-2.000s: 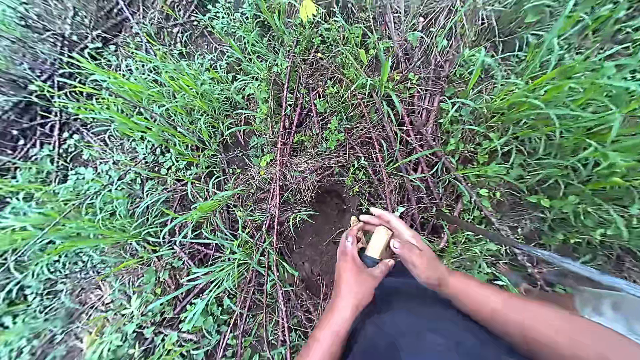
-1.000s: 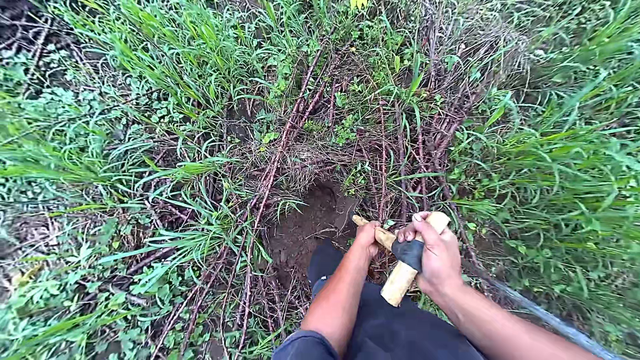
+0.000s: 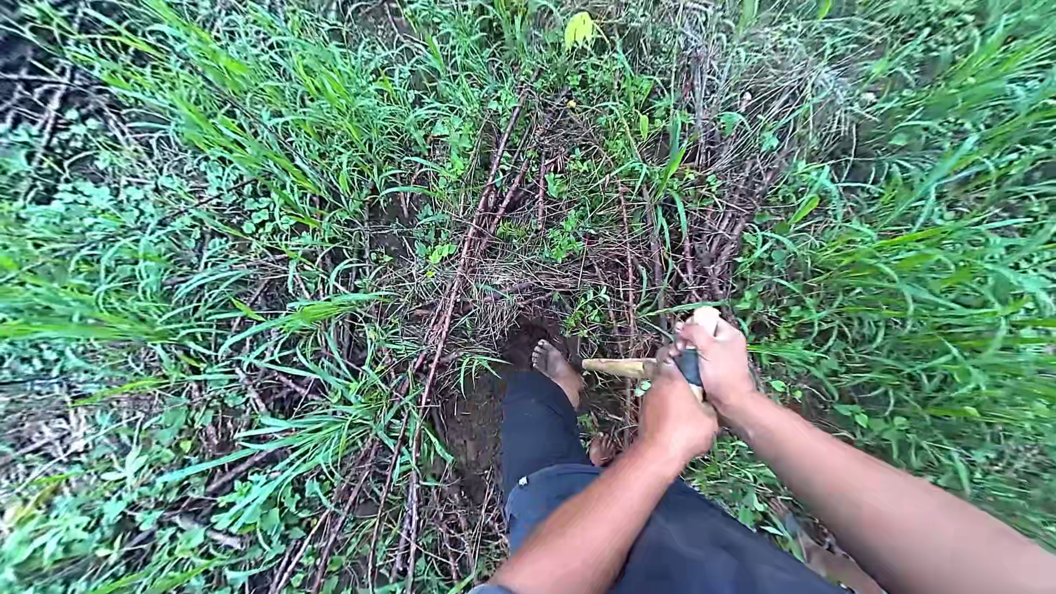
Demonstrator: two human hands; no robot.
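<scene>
My left hand [image 3: 678,412] is closed around a pale wooden piece [image 3: 619,367] whose tapered end points left, toward my bare foot [image 3: 557,367]. Just right of it and touching it, my right hand [image 3: 726,363] grips a thicker pale wooden piece [image 3: 706,318] with a dark band [image 3: 688,366] around it. The two pieces cross or meet between my hands; how they join is hidden by the fingers. Both hands are above my dark trousers [image 3: 544,429], to the right of the foot.
Bare soil [image 3: 470,437] lies left of my leg. Long reddish-brown stems [image 3: 462,280] run along the ground, with more dry stems [image 3: 726,223] at the upper right. Tall grass [image 3: 949,247] stands on both sides. A yellow-green leaf [image 3: 580,30] shows at the top.
Two seconds ago both hands were around the pale wood lower down; now they are farther right. My bare foot has come forward into the soil hollow.
</scene>
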